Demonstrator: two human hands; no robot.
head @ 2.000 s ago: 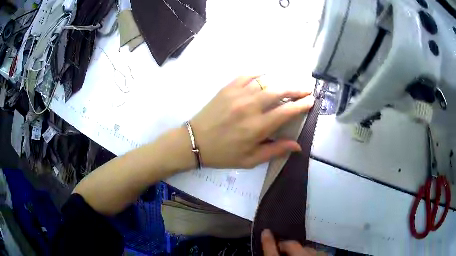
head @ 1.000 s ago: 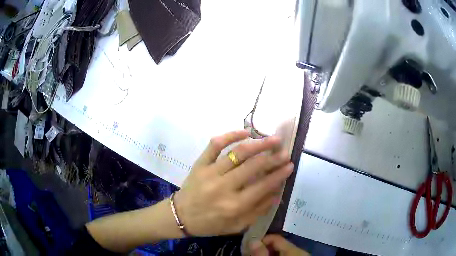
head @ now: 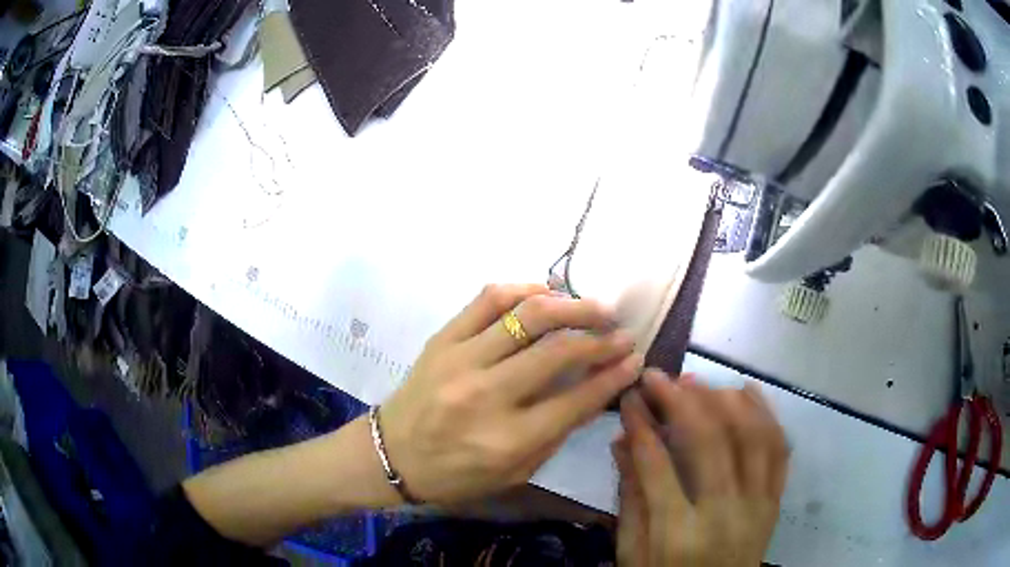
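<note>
A dark brown strip point(head: 684, 316) runs from the presser foot point(head: 725, 199) of the white sewing machine point(head: 808, 122) down toward the table's front edge. A pale strip point(head: 656, 305) lies along its left side. My left hand point(head: 509, 388), with a ring and bracelet, presses on the pale strip with its fingertips. My right hand point(head: 703, 460) is slightly blurred and pinches the strips' near part beside my left fingertips. The strips' lower ends are hidden by my hands. A thin metal tool point(head: 567, 260) lies just beyond my left fingers.
Red-handled scissors point(head: 950, 465) lie at the right. Dark brown pieces point(head: 371, 55) and small khaki pieces point(head: 286, 61) lie at the far left. Tangled cords and bundles point(head: 100, 122) hang at the left edge. A blue basket point(head: 332, 537) is below the table.
My left hand has moved back from the presser foot toward the front edge, uncovering the metal tool. My right hand has come up from the bottom edge to meet it.
</note>
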